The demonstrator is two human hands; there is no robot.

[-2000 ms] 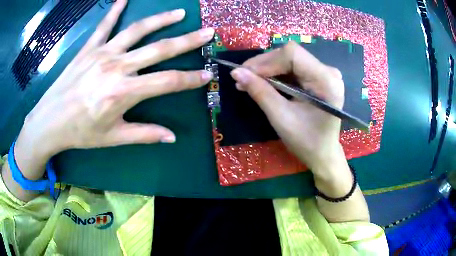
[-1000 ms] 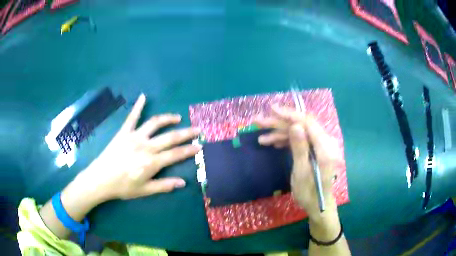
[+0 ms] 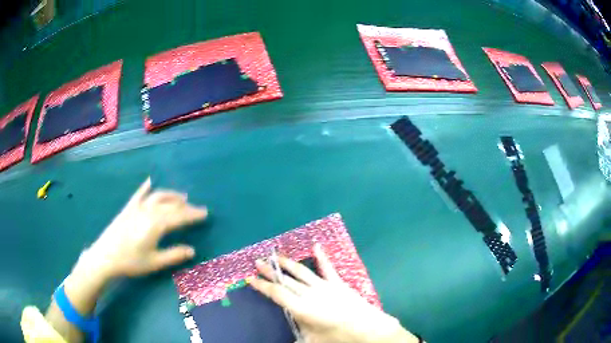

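Note:
The worked circuit board (image 3: 234, 318) lies under its black sheet on a red bubble pad (image 3: 335, 234) at the bottom centre, cut off by the lower edge. Light connectors show down its left side. My right hand (image 3: 321, 298) is over the board's right part, fingers spread, with the slim tweezers (image 3: 293, 323) held in it, blurred. The tweezer tip cannot be made out. My left hand (image 3: 144, 234) is blurred over the green mat, left of the pad, fingers apart and empty. The sheet of black bars at left is not visible.
Several boards on red pads lie in a row at the back, such as one at left centre (image 3: 201, 90) and one at right (image 3: 425, 61). Two long black strips (image 3: 462, 201) lie at right, beside a pale film (image 3: 558, 173). A small yellow piece (image 3: 44, 190) lies at left.
The view has tilted up and shows the back row of boards. My left hand has come off the board's left edge. My right hand still holds the tweezers, its fingers now over the board.

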